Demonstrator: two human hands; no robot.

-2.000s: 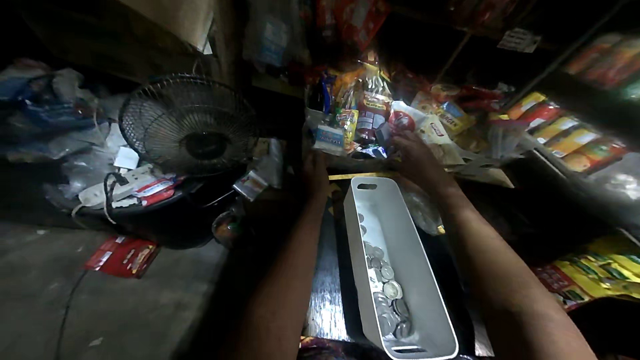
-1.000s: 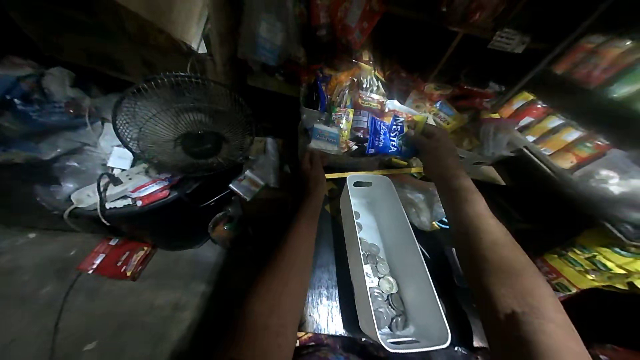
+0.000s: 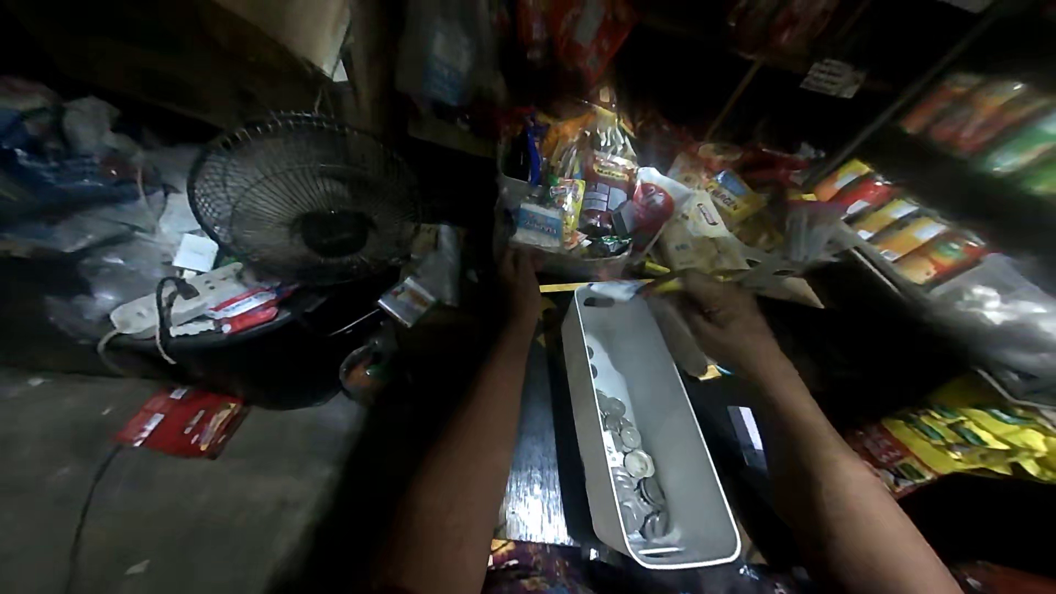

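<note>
A long white plastic bin (image 3: 701, 462) with coins (image 3: 635, 466) in it stands in front of me. Just beyond it is a container of mixed packets (image 3: 606, 194). My left hand (image 3: 518, 285) is at the container's near left corner, its fingers dim; what it grips, if anything, cannot be told. My right hand (image 3: 714, 309) is by the bin's far right corner, blurred, its fingers around something thin with a yellow and whitish part, which I cannot identify. A small blue and white packet (image 3: 538, 224) lies at the container's front left.
A black desk fan (image 3: 305, 202) stands at the left, beside a white power strip (image 3: 177, 301). A red packet (image 3: 183, 421) lies on the floor with a cord near it. Boxed packets (image 3: 903, 231) line the right shelf, yellow packets (image 3: 973, 441) below them.
My right hand has come down from the packets to the bin's far right corner. The blue packet near it a second ago no longer shows there. My left hand stays near the container's corner.
</note>
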